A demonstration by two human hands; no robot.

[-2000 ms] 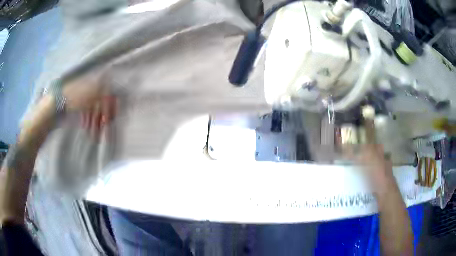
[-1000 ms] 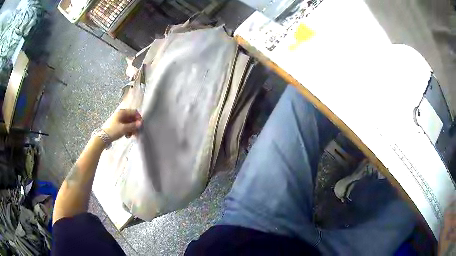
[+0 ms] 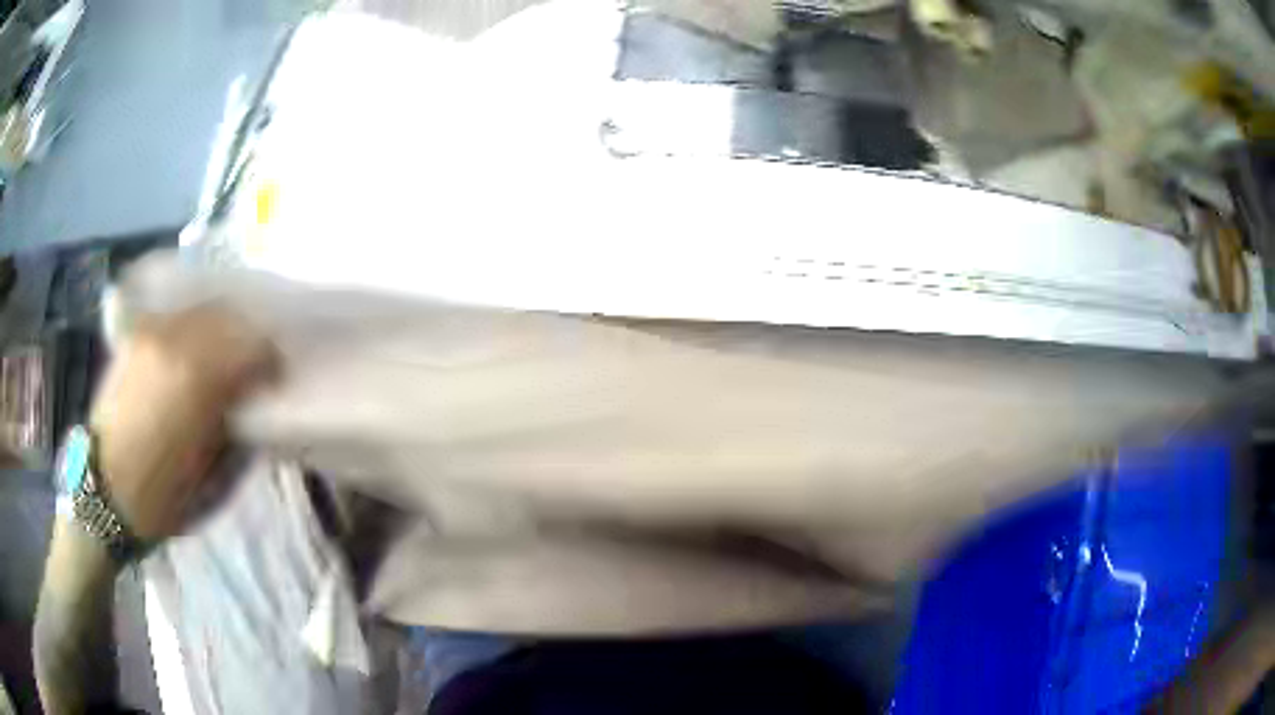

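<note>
A long taupe garment panel [image 3: 657, 419] is stretched across my lap, along the front edge of the white machine table [image 3: 490, 210]. My left hand [image 3: 189, 405], blurred and wearing a wristwatch, grips the panel's left end. My right hand is not clearly visible; only part of my right forearm [image 3: 1237, 664] shows at the lower right edge. The panel's right end runs toward the right rim of the picture, where it is blurred, and what holds it there cannot be told.
A blue plastic crate [image 3: 1091, 587] stands at the lower right. Scissors with orange loop handles [image 3: 1219, 266] lie at the table's right end. The steel plate [image 3: 825, 126] is set in the table at the top. Pale cloth [image 3: 266, 601] hangs below my left hand.
The view has swung from the floor bundle back to the table. My left hand has moved from the bundle with a panel, now spread across my lap.
</note>
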